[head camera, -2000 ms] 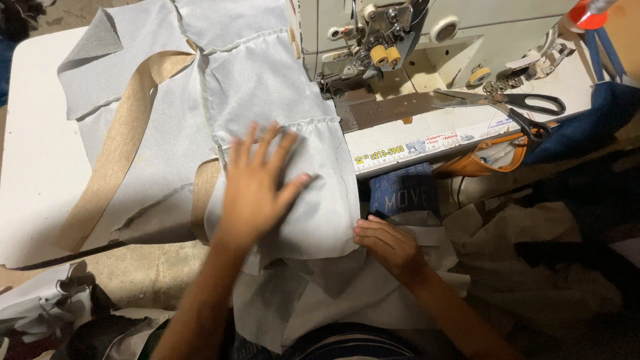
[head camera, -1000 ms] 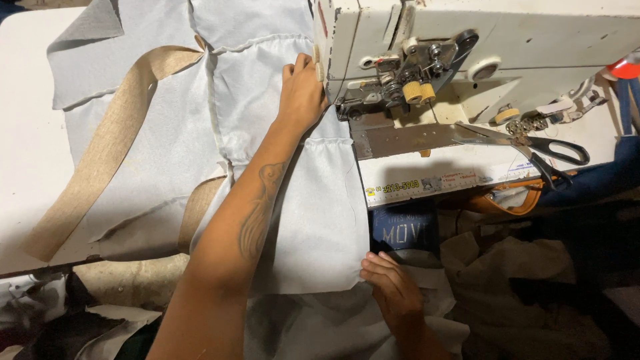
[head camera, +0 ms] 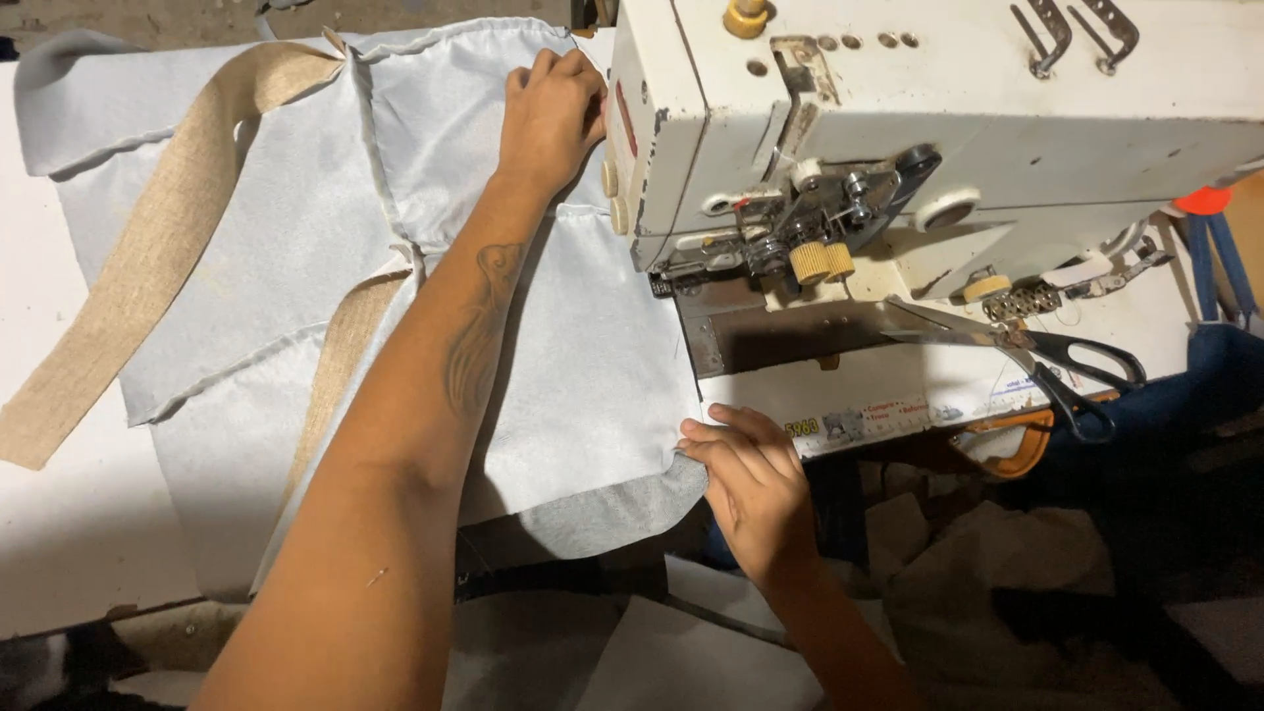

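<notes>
Pale grey sewn fabric (head camera: 592, 346) lies over the white table, its right edge beside the needle area of an industrial sewing machine (head camera: 889, 188). My left hand (head camera: 555, 114) is on the far right part of the fabric, close to the machine's head, its fingertips partly hidden. My right hand (head camera: 755, 474) pinches the near right corner of the fabric, where the edge folds over and shows a darker grey underside. A beige fabric strip (head camera: 188, 207) lies across the left part, and a second beige strip (head camera: 346, 355) comes out beside my left forearm.
Scissors with black handles (head camera: 1037, 351) lie on the machine bed, over a printed ruler strip (head camera: 889, 415). Blue denim (head camera: 1220, 365) hangs at the right. Loose pale cloth (head camera: 691, 652) lies below the table edge. The white table (head camera: 59, 553) extends to the left.
My left hand has moved from the middle of the fabric to its far part by the machine head. My right hand stays at the near corner, which now shows a folded underside. The view has shifted.
</notes>
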